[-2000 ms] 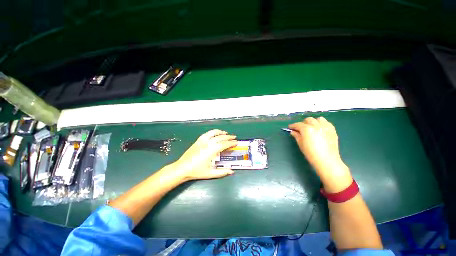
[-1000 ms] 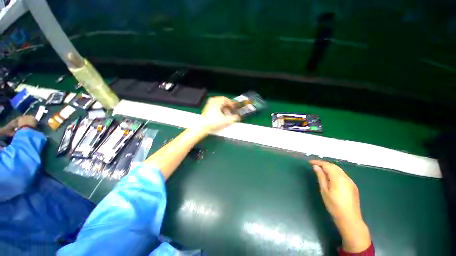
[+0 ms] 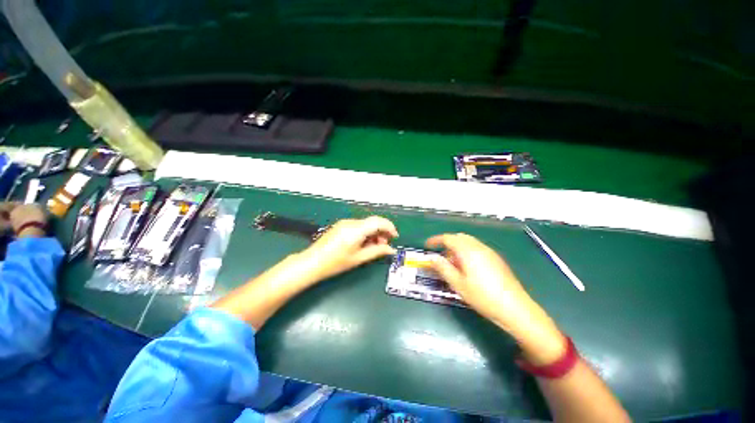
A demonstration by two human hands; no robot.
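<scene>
An open phone body (image 3: 406, 286) with white, black and orange-yellow parts lies flat on the dark-green mat in front of me. My right hand (image 3: 480, 277) is over its right part, fingertips bent down at its upper edge. My left hand (image 3: 352, 244) is at its upper left corner with thumb and fingertips close together. Whether either hand pinches a thin cable is too small to tell. A dark cable bundle (image 3: 290, 225) lies left of my left hand, partly hidden by it. A slim silver-white tool (image 3: 555, 259) lies on the mat to the right.
Several open phones (image 3: 170, 225) lie over clear plastic bags at left. A white strip (image 3: 356, 195) separates bench and belt. The belt holds another phone (image 3: 497, 168) and a black foam tray (image 3: 240, 134). A yellowish wrapped post (image 3: 120, 125) and another person's hand (image 3: 23, 216) are at left.
My left hand has come back from the belt. A phone body now lies on the mat before me, with both hands at it. The slim tool now lies uncovered on the mat.
</scene>
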